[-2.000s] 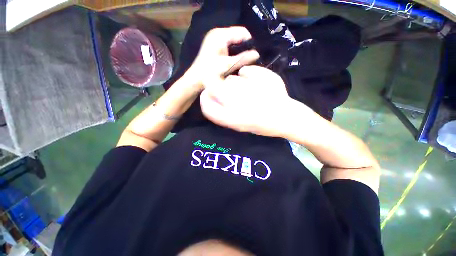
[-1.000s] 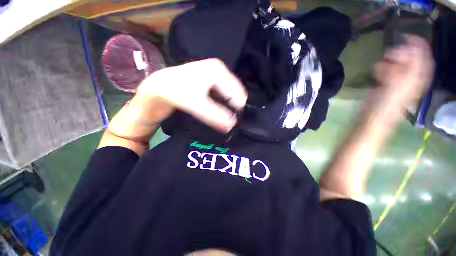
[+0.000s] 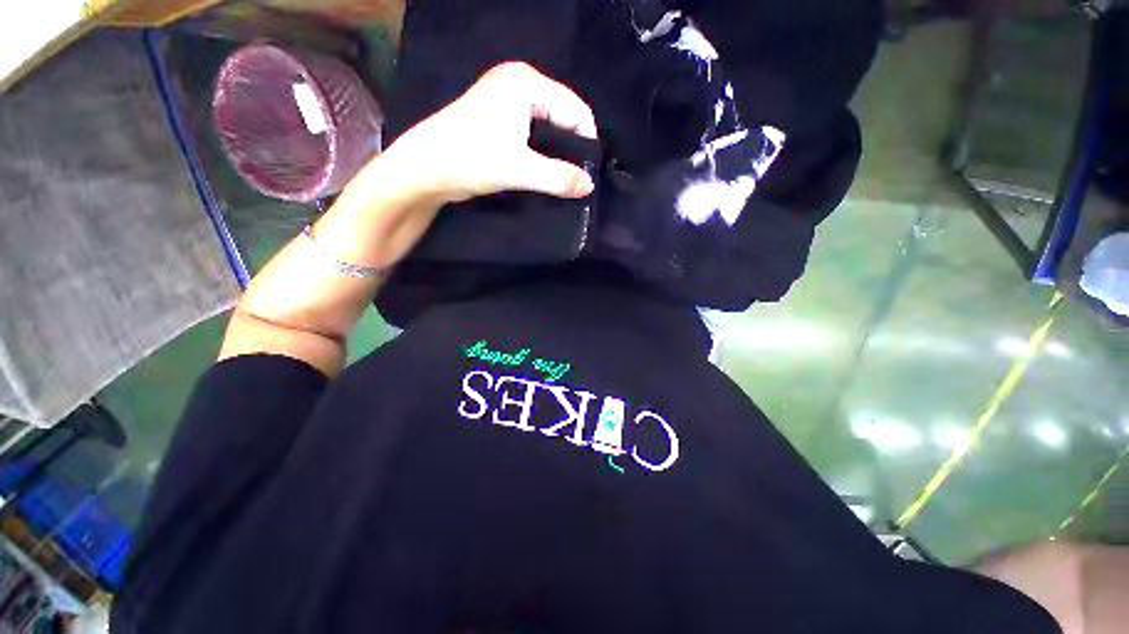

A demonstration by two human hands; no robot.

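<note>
The black garment (image 3: 792, 74) lies bundled on the lap at the top centre. A printed part with white shapes (image 3: 716, 198) runs down its right portion. My left hand (image 3: 489, 139) is over the garment's left portion, with thumb and fingers pinched on a black fold of it. A short line of light stitches shows on the cloth just below the fingertips. My right hand is out of the picture; only a bit of bare right arm shows at the lower right edge. No needle or tool can be made out.
A reddish mesh waste basket (image 3: 275, 121) stands at the upper left, beside a grey cloth-covered table or bin (image 3: 74, 235). Blue crates (image 3: 62, 520) are at the lower left. A blue-edged metal frame (image 3: 1059, 223) stands at the right, near a yellow floor line (image 3: 984, 415).
My right hand has gone from the garment, out to the upper right, then out of the picture. My left hand has turned and moved slightly up since one second ago, and the printed part is more folded.
</note>
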